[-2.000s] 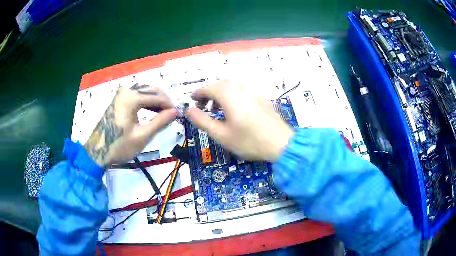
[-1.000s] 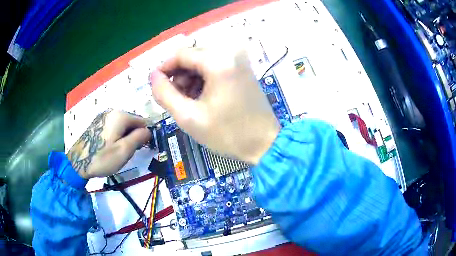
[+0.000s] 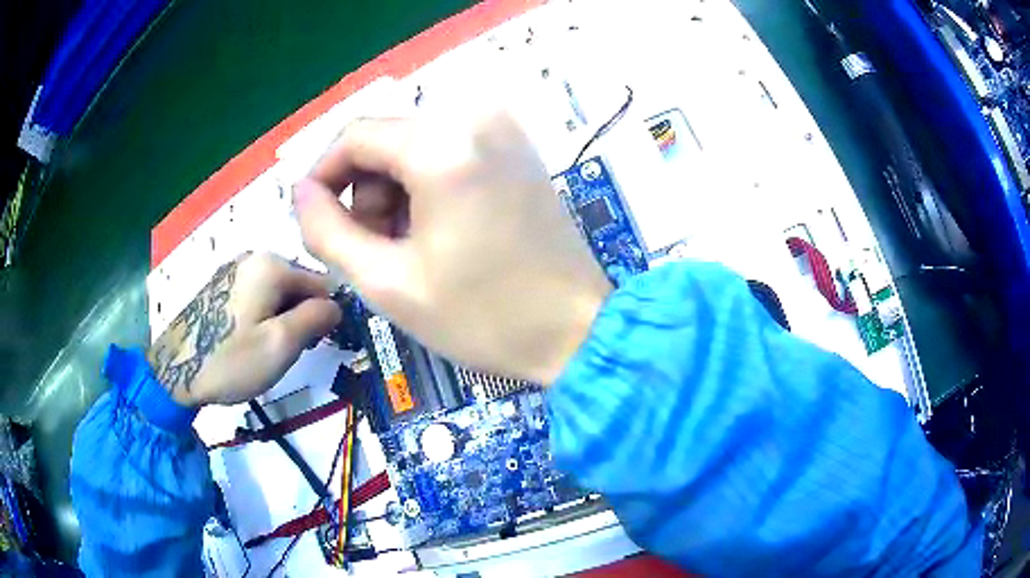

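A blue mainboard (image 3: 486,461) lies on the white panel back chassis (image 3: 723,169). A memory module (image 3: 395,367) with an orange-white label sits near its left edge. My left hand (image 3: 254,327) is at the board's upper left edge, fingertips curled together by the dark slot end; what they hold, if anything, is hidden. My right hand (image 3: 457,231) is raised over the board's upper part, thumb and forefinger tips together; no item can be made out between them. It hides much of the board and the finned heatsink.
A multicolour wire lead (image 3: 345,480) and red-black cables (image 3: 299,522) lie left of the board. A small green board (image 3: 878,327) sits at the chassis's right edge. A blue tray (image 3: 971,113) with mainboards stands at right. The carrier's orange-red border (image 3: 271,141) shows at upper left.
The view has shifted and turned over the unit. My hands have parted: the left is at the board's upper left edge, the right is raised and has lately moved slightly left.
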